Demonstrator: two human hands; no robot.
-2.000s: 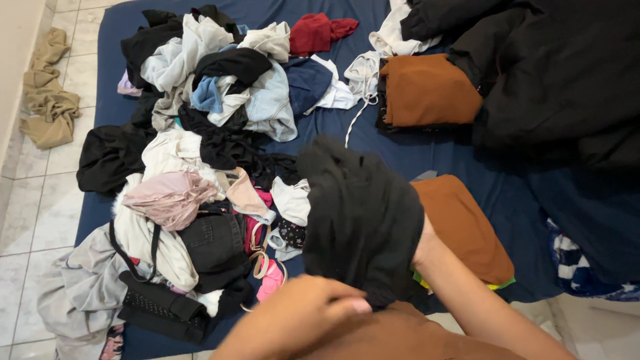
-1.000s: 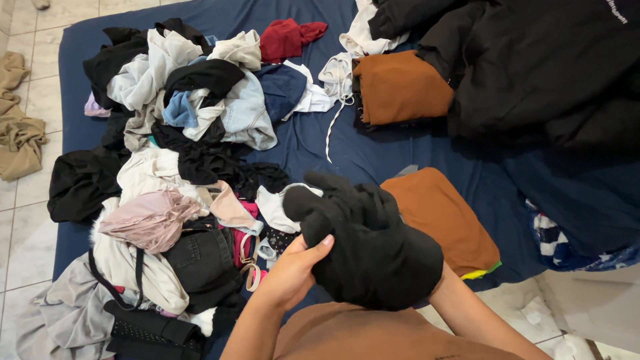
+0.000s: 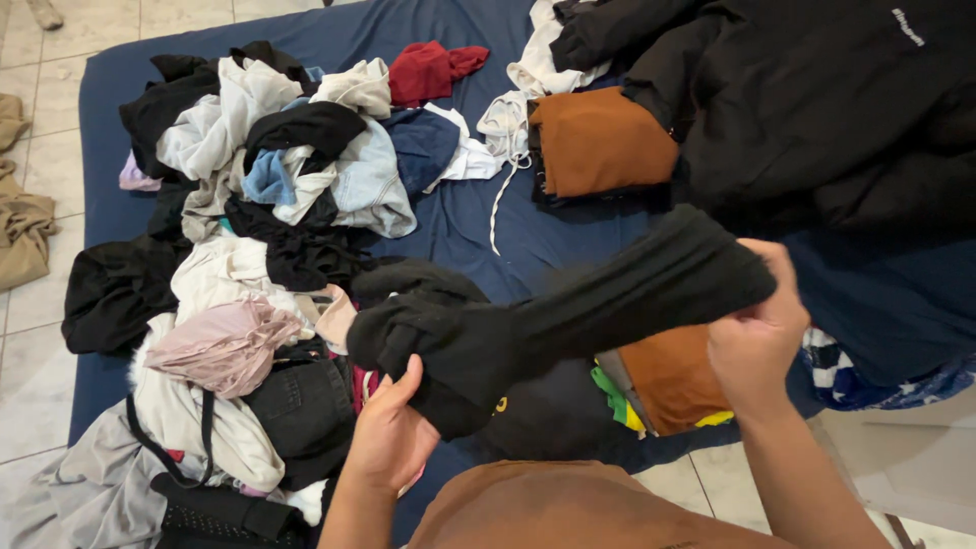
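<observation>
A black cloth garment [image 3: 488,343] is stretched in the air between my two hands, above a dark blue sheet [image 3: 457,236]. My left hand [image 3: 400,427] grips its bunched lower left part, thumb on top. My right hand [image 3: 759,328] is closed on the far end of a long, narrow part that slants up to the right. Under that part lies a folded brown garment [image 3: 671,381], with green and yellow cloth showing at its edge. Just left of my left hand are black denim clothing [image 3: 301,412] and a pink garment [image 3: 225,343]. The exact kind of the held garment is unclear.
A mixed heap of clothes [image 3: 267,145] covers the left side of the sheet. A folded brown garment [image 3: 602,141] tops dark cloth near a white cord. Large black clothing [image 3: 823,114] lies at upper right. Beige cloth [image 3: 19,221] rests on the tiled floor.
The black garment was bunched between my hands and now has a long part drawn out. My right hand has moved up and to the right with its end.
</observation>
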